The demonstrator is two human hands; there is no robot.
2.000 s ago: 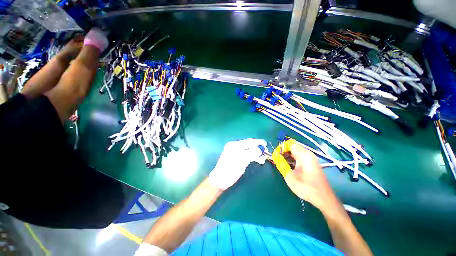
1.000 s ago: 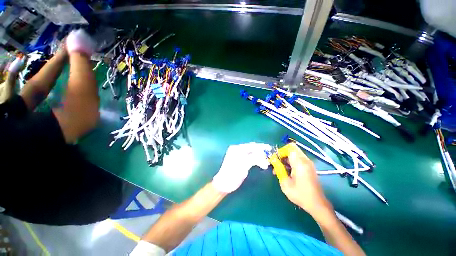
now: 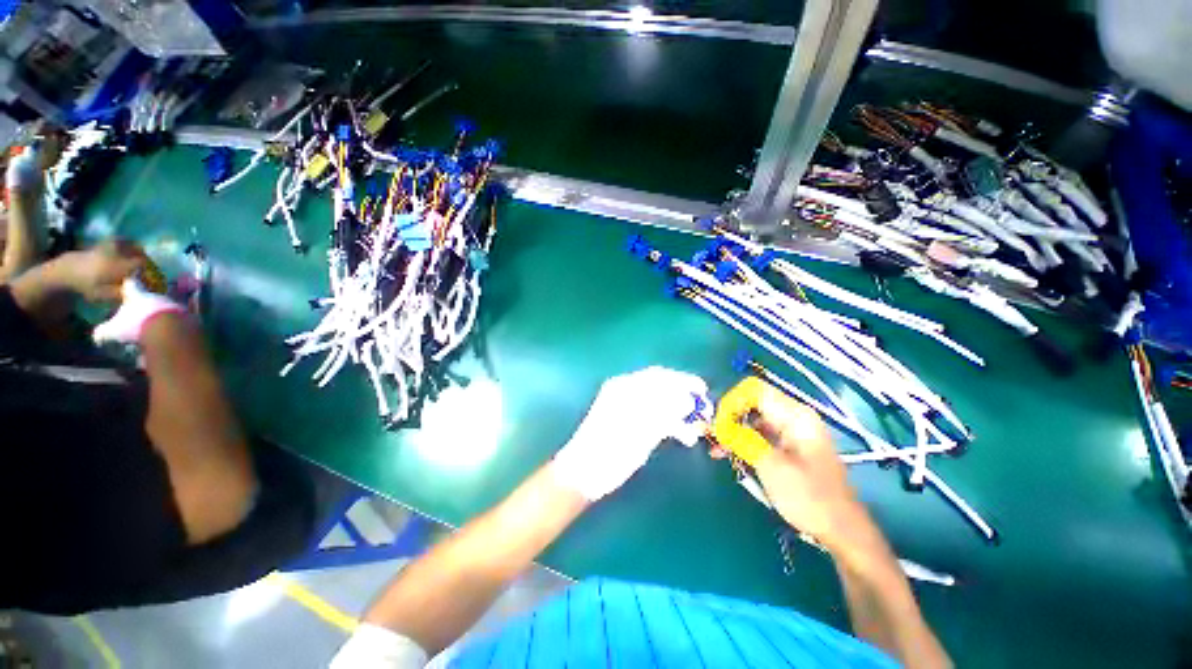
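My left hand, in a white glove, grips a small blue connector housing at its fingertips. My right hand, with bright yellow finger cots on thumb and finger, is close beside it, fingers closed on thin leads at the housing. The lead tips are too small to make out. A white sleeved harness part shows below my right hand, and a white end shows right of my wrist. The near harness pile, white lengths with blue ends, lies just beyond my right hand.
A left harness pile lies on the green bench. A tangled pile lies at right rear behind a metal post. A blue bin stands far right. Another person's gloved hand works at left.
The neighbour's hands have come back from the rear of the bench to near its front edge. My hands stay together at the housing, with small finger shifts; the white part below my right hand has moved.
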